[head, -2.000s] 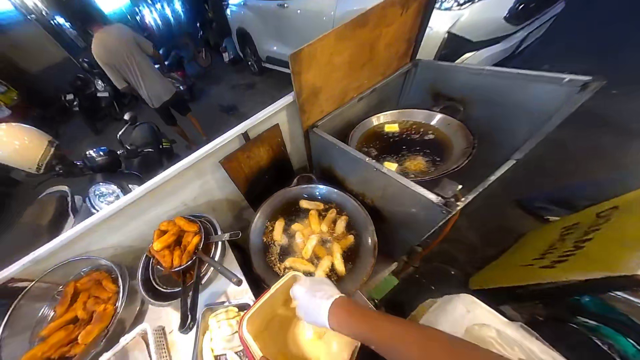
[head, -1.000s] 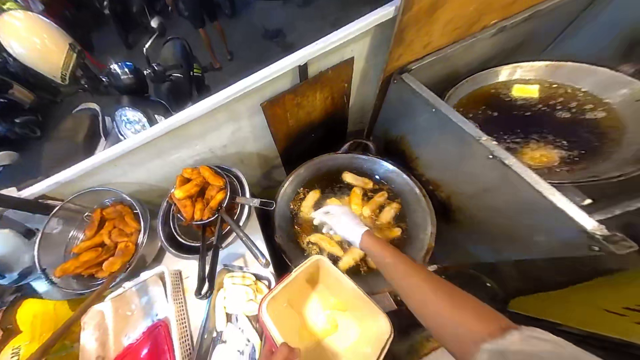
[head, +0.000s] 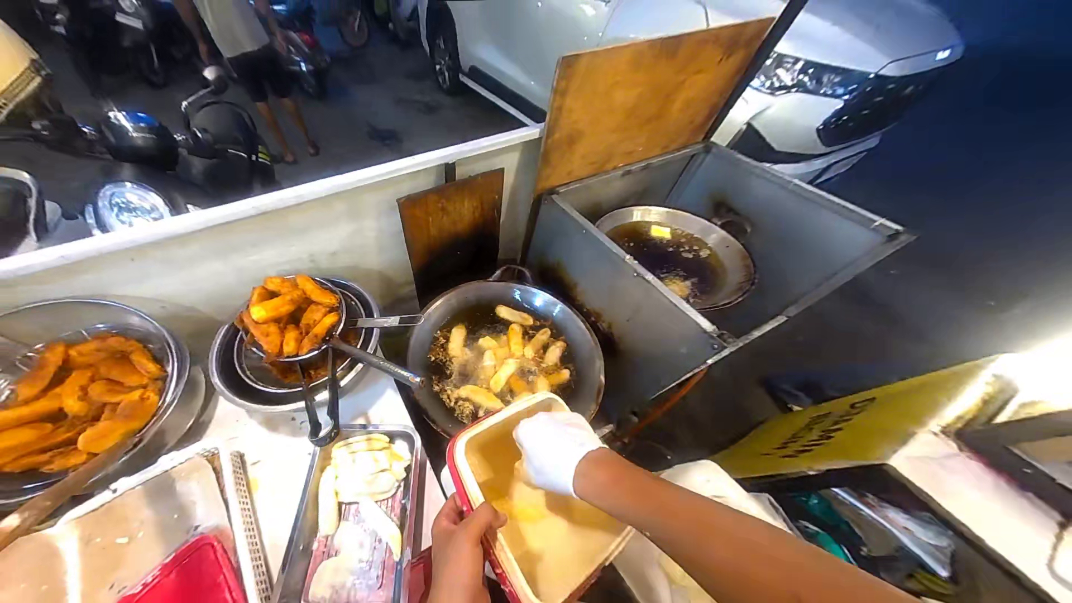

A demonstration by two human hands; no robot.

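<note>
My left hand (head: 462,544), bare, grips the rim of a red-and-cream plastic tub (head: 544,536) of pale yellow batter. Gloved in white, my right hand (head: 557,452) dips into the tub, its fingertips hidden; whether they hold something cannot be seen. Just beyond the tub, battered bananas (head: 507,352) fry in oil in a wok (head: 586,343). Peeled bananas (head: 368,469) lie in a metal tray (head: 412,511) left of the tub. Fried bananas (head: 293,314) fill a strainer resting over a metal bowl (head: 226,360), with tongs (head: 322,410) beside them.
Fried bananas (head: 84,394) fill a large bowl (head: 172,352) at the left, near a basket (head: 243,519). A second wok of oil (head: 737,268) sits inside a metal enclosure (head: 653,318). Beyond the low wall (head: 352,197) are a person (head: 260,75), motorcycles and a white car.
My right hand has moved from over the wok back into the batter tub. The view has swung noticeably, showing the second wok's whole enclosure again.
</note>
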